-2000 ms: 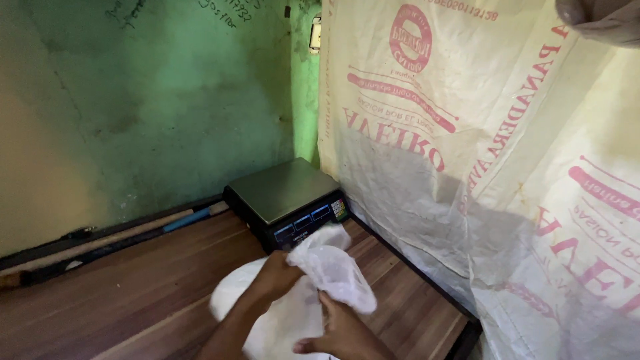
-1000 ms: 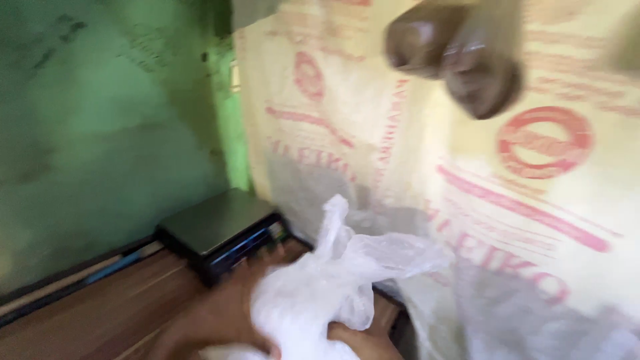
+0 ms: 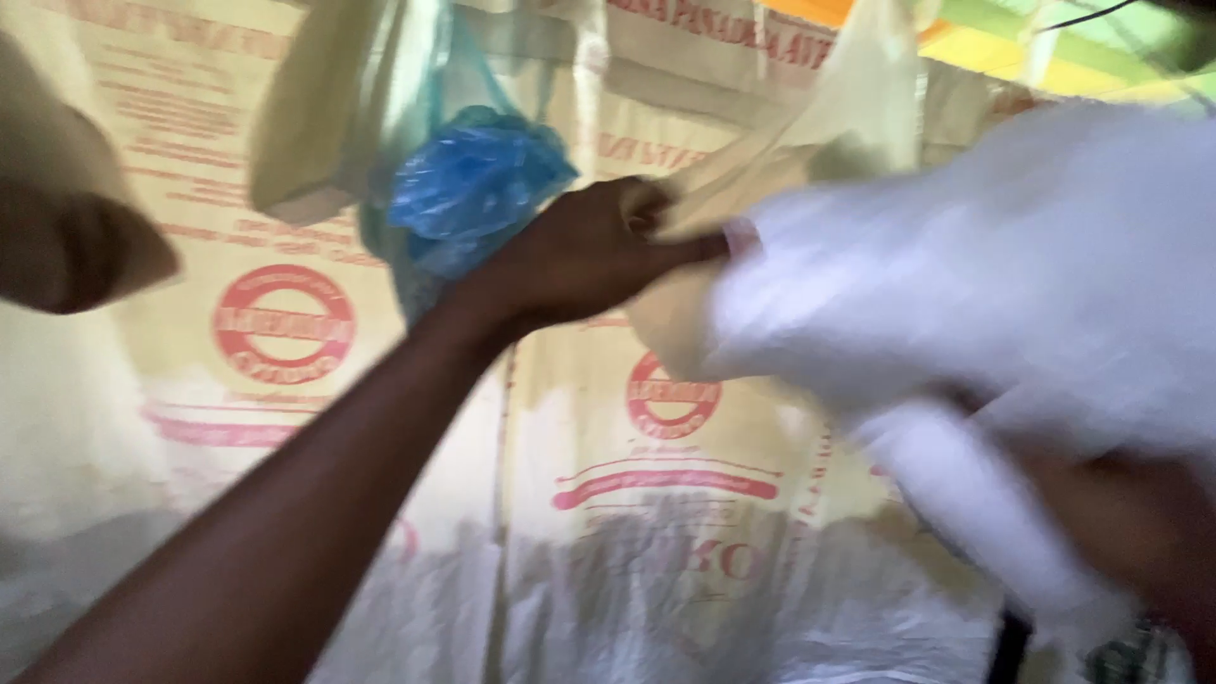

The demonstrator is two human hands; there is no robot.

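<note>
My left hand (image 3: pixel 608 247) reaches up at the middle of the view, its thumb and fingers against a hanging translucent plastic bag (image 3: pixel 864 114). Its fingertips are beside a blurred white plastic bag (image 3: pixel 969 256), which fills the right side. Whether the fingers pinch either bag is unclear. At the lower right, my right hand (image 3: pixel 1121 522) is partly covered by the white bag and closed around part of it. Just left of my left hand hangs a clear greenish bag with crumpled blue plastic (image 3: pixel 480 180) in it.
Behind everything hangs a wall of printed woven sacks (image 3: pixel 608 589). A pale long packet (image 3: pixel 309 123) hangs at the upper left, and a brown-filled bag (image 3: pixel 76 218) hangs at the far left edge. Orange, yellow and green sheeting (image 3: pixel 988 47) shows at the top right.
The view has swung up and right, away from the scale and the wooden surface. My left hand has risen to the hanging bags, and the white bag is now at the right.
</note>
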